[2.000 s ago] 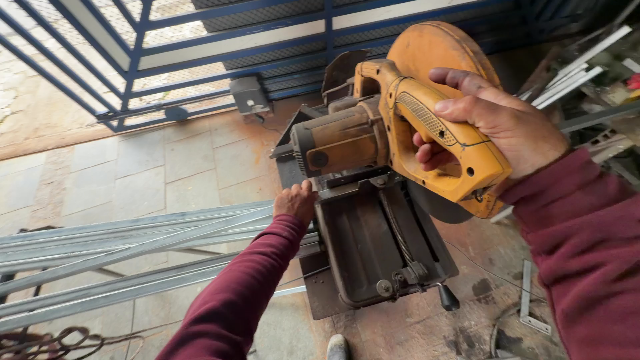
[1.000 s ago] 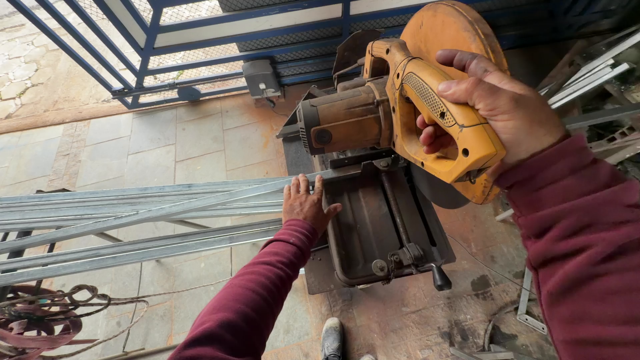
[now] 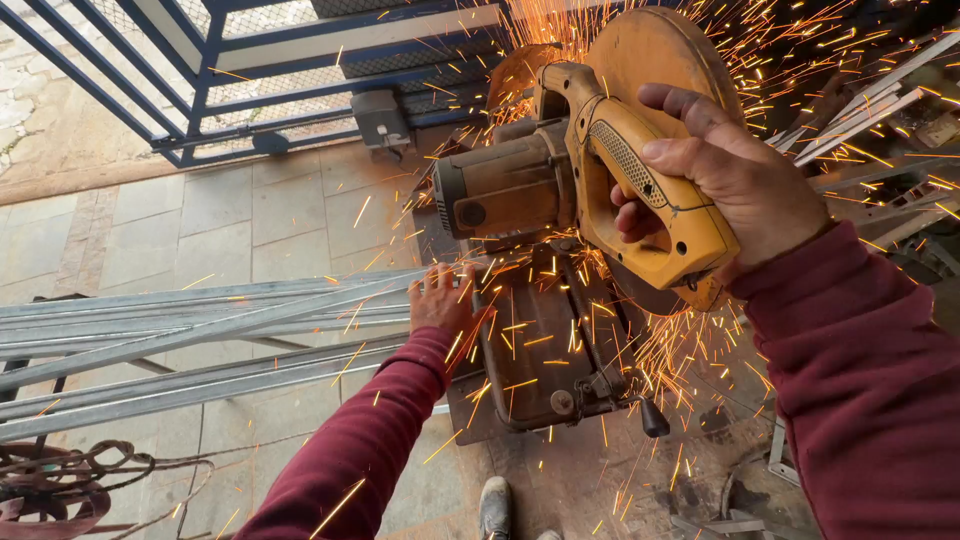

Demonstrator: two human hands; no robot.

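My right hand (image 3: 720,161) is wrapped around the yellow D-shaped handle (image 3: 649,161) of an abrasive chop saw, whose motor (image 3: 506,184) lies left of the handle. Orange sparks fly from around the saw's yellow blade guard (image 3: 664,60) and over its dark metal base (image 3: 525,345). My left hand (image 3: 444,300) rests with spread fingers on a galvanized steel profile (image 3: 285,311) at the left edge of the base. The contact between disc and metal is hidden behind the handle and motor.
More galvanized profiles (image 3: 187,382) extend left. A blue metal gate (image 3: 300,94) with a grey box (image 3: 381,120) stands ahead. Coiled rope (image 3: 97,465) lies lower left. Metal offcuts (image 3: 870,120) are at the right. The base's crank handle (image 3: 654,418) sticks out near a shoe (image 3: 495,506).
Sparks now spray around the saw, where none showed before. My left hand has shifted slightly from the base's inner edge to its left side. My right hand has kept its hold on the handle.
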